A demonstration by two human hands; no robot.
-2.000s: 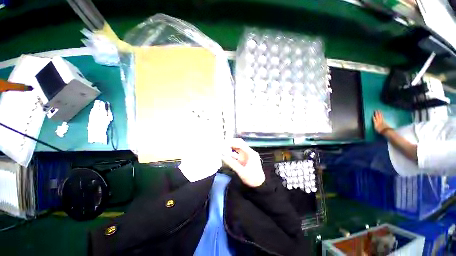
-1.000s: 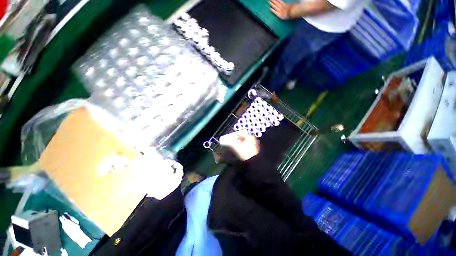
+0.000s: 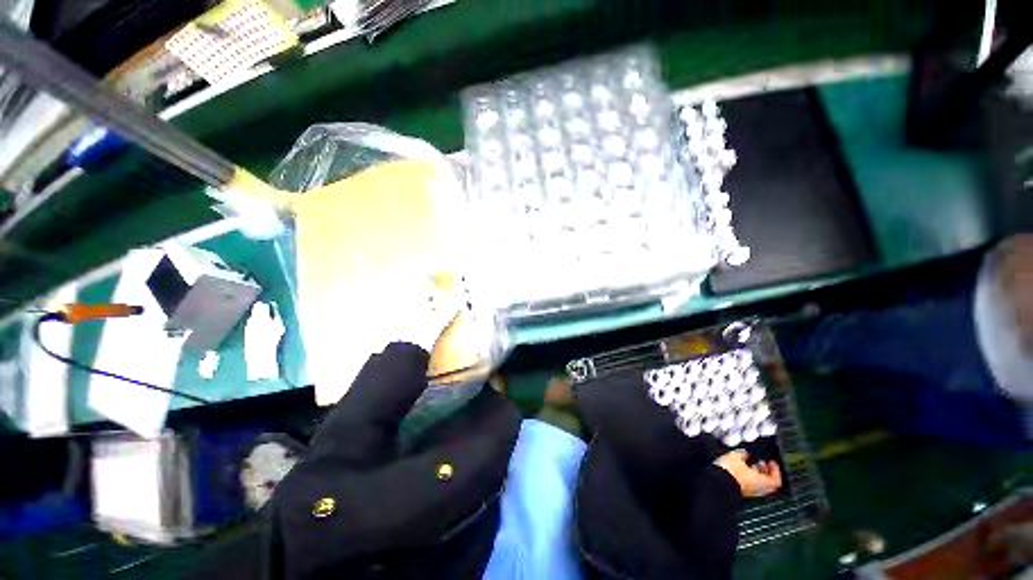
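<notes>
My left hand [image 3: 455, 335] is over the right side of the tan cardboard sheet [image 3: 368, 215], blurred and washed out by glare; I cannot tell if it holds anything. My right hand [image 3: 752, 472] is inside the wire rack [image 3: 818, 487] below the bench edge, fingers curled, just below the rows of small round silvery-white parts [image 3: 711, 394]. Whether it holds a part does not show. The clear blister tray [image 3: 578, 170] lies right of the cardboard, its front part bright with glare. A line of round parts [image 3: 716, 181] runs along its right side.
A black tray [image 3: 787, 187] lies right of the blister tray. Left are the screw feeder [image 3: 215, 304], a white glove [image 3: 263, 340] and an orange screwdriver [image 3: 102, 310] with its cable. A metal bar [image 3: 125, 119] slants over the bench. Part of a person [image 3: 1008, 312] shows at far right.
My right hand has moved from the rack's near-left side to below the round parts. My left hand has come into view over the cardboard. The view has swung back towards the bench.
</notes>
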